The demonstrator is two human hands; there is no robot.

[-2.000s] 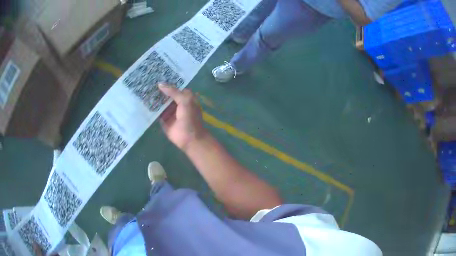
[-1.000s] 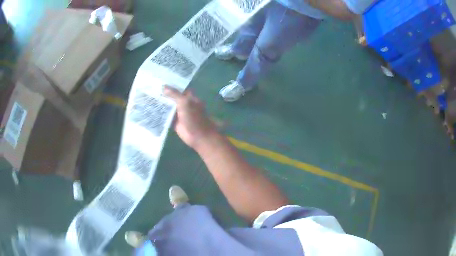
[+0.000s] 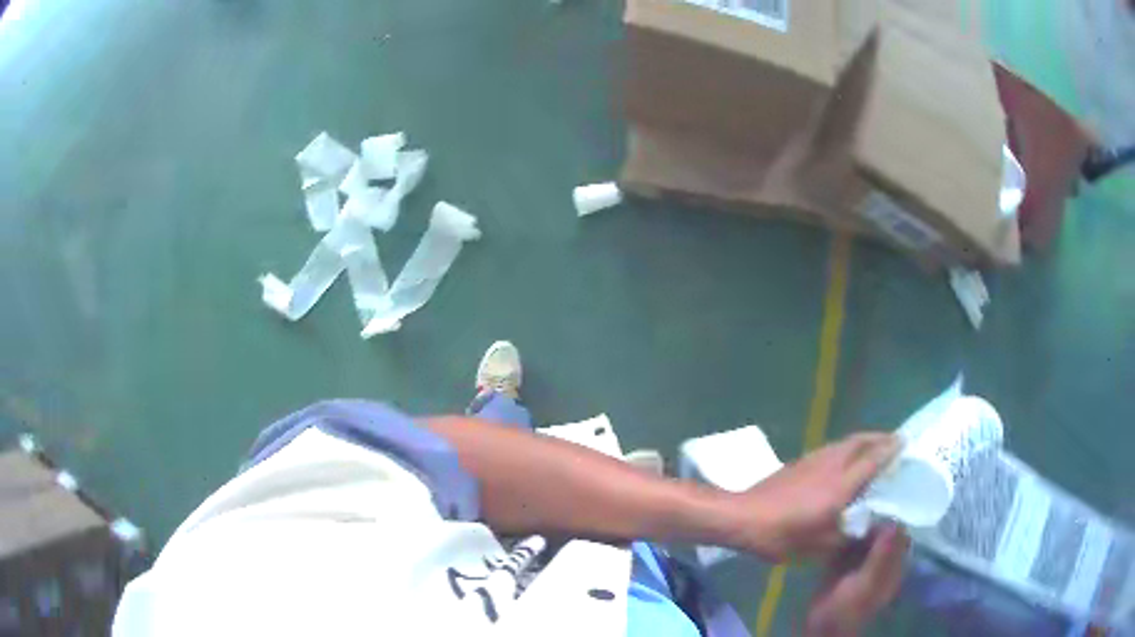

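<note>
A label strip with blurred printed blocks runs off towards the lower right edge. Its near end curls over beside my hands. My left hand reaches across from the left and pinches the strip's curled end. My right hand is just below, small and blurred, with its fingers at the same end. The fingertips of both hands partly hide each other. A blank white piece shows behind my left wrist; I cannot tell whether it joins the strip.
Crumpled white backing strips lie on the green floor at upper left. Brown cartons with white labels stand at upper right. A yellow line runs down the floor from them. A brown box is at the lower left edge.
The view has swung, so the cartons are now at upper right. The long strip has moved from across the view to the lower right. Both hands are now together at its curled end.
</note>
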